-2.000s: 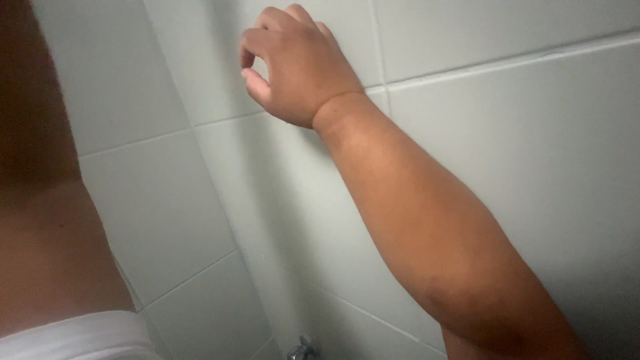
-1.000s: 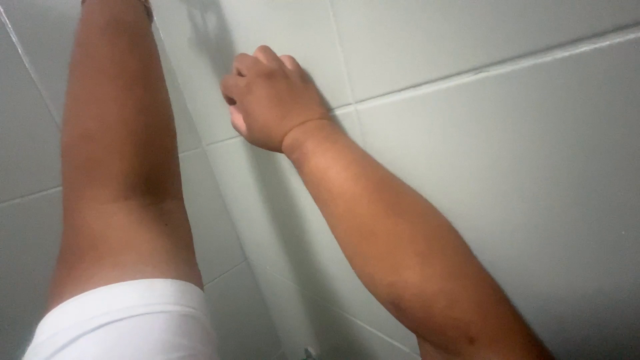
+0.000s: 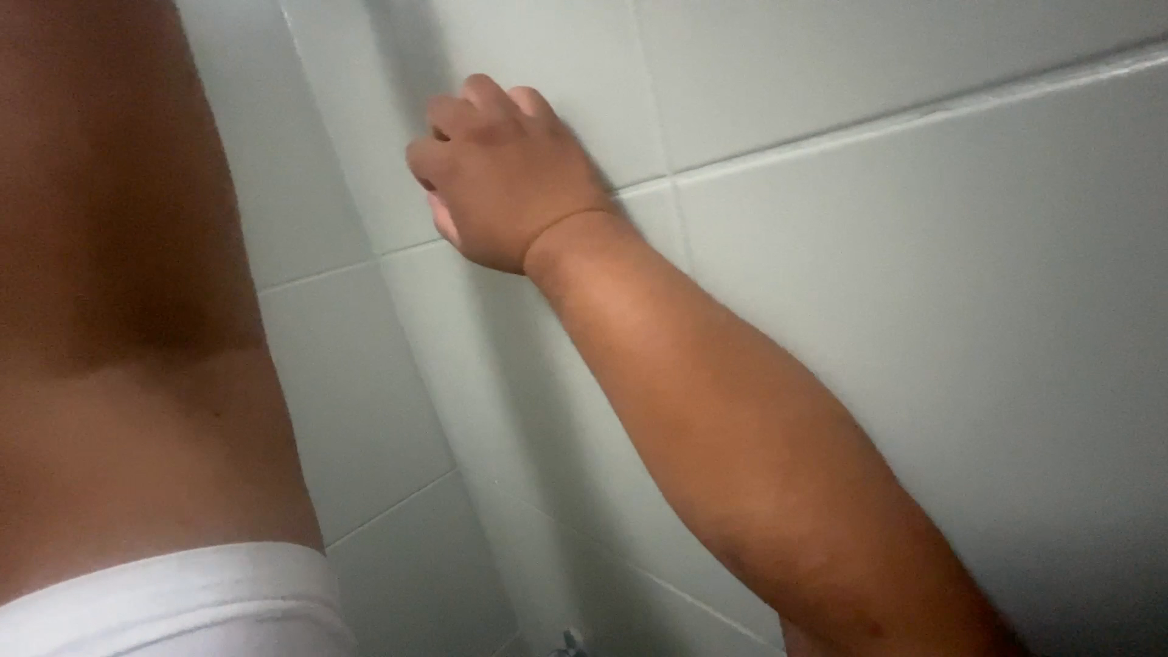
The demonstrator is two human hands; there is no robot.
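Observation:
My right hand (image 3: 516,169) is against the pale tiled wall (image 3: 912,319), back of the hand towards the view, close to a grout line and left of where two lines cross. Its fingers are bent and the palm is hidden, so whether it holds something cannot be told. The right forearm runs down to the lower right. At the left edge my left arm (image 3: 137,365) reaches up out of a white sleeve (image 3: 173,598). The left hand lies beyond the frame.
A second tiled wall (image 3: 356,383) meets the first in a corner left of my right hand. A small shiny fitting (image 3: 570,643), partly cut off, is at the bottom edge. Shadows fall along the corner.
My left arm stood further into the view one second ago and has swung back to the left edge. My right hand is slightly lower on the tiles than two seconds ago.

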